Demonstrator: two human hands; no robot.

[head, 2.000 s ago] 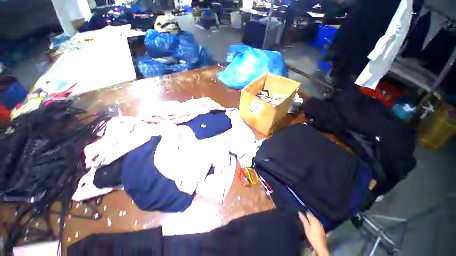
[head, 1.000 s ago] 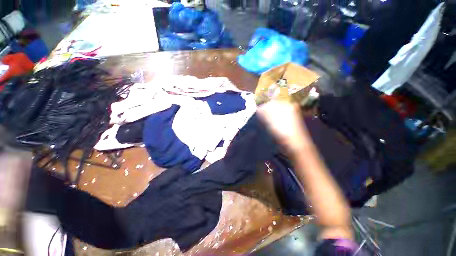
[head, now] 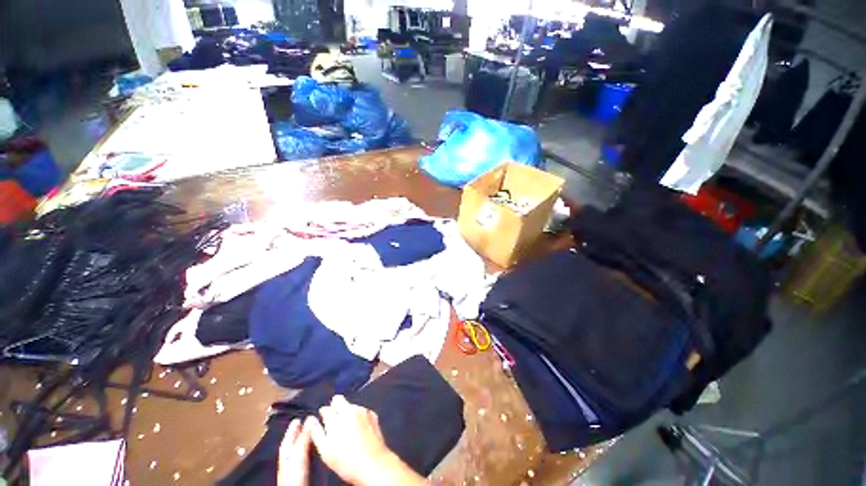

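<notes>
Black trousers [head: 418, 403] lie bunched and partly folded at the table's front edge, below the loose heap. My right hand [head: 353, 439] is on them with bent fingers, gripping the cloth. My left hand [head: 294, 454] is close beside it at its left, thumb side up, also gripping the cloth; its lower part is cut off by the bottom edge. The fingertips are partly hidden in the dark fabric. A mixed heap of white, pale pink and navy garments [head: 302, 318] lies just behind the trousers.
The dark garment stack [head: 589, 327] is at the right table edge, with orange-red and yellow scissors [head: 472, 336] beside it. A cardboard box [head: 503, 216] and blue plastic bag [head: 482, 148] stand behind. Black hangers [head: 81, 275] fill the left. A folded pale pink pile [head: 76, 465] is at lower left.
The black trousers, stretched across the front between both hands a second ago, are now gathered at front centre. My right hand has moved left from the stack, and my left hand inward, so they are together.
</notes>
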